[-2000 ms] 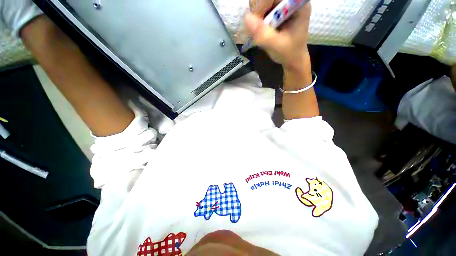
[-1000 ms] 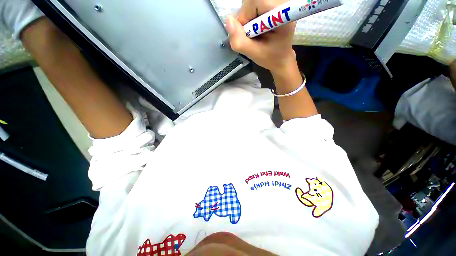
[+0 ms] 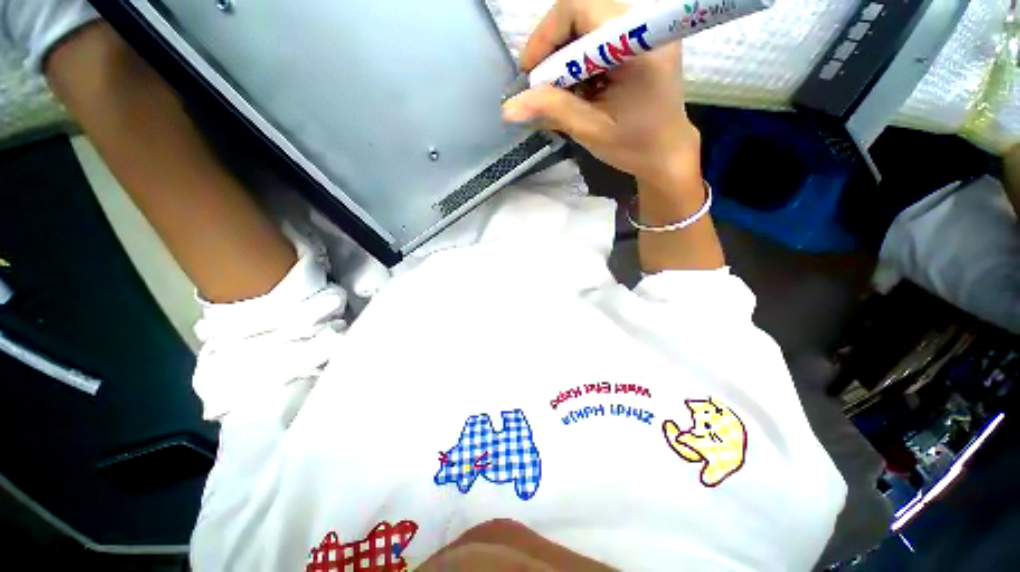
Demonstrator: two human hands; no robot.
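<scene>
My right hand, bare with a pale bracelet, grips the white paint marker. The marker's tip end points down-left at the right edge of the grey metal chassis; whether it touches cannot be told. The chassis lies slanted in front of me, its perforated end near my shirt and a black edge along its left side. Small shiny fasteners dot the sheet. My left hand, in a white glove, is at the upper left, mostly cut off by the frame; its fingers are not visible.
Bubble wrap lies under and beside the chassis. Another black and grey chassis is at the upper right. A person's sleeve is at the right. A white stick and a dark phone-like rectangle lie on the dark side table.
My right hand and the marker first moved left and inward over the chassis edge, then shifted slightly down and right. The chassis has shifted very slightly right. My left arm has barely moved.
</scene>
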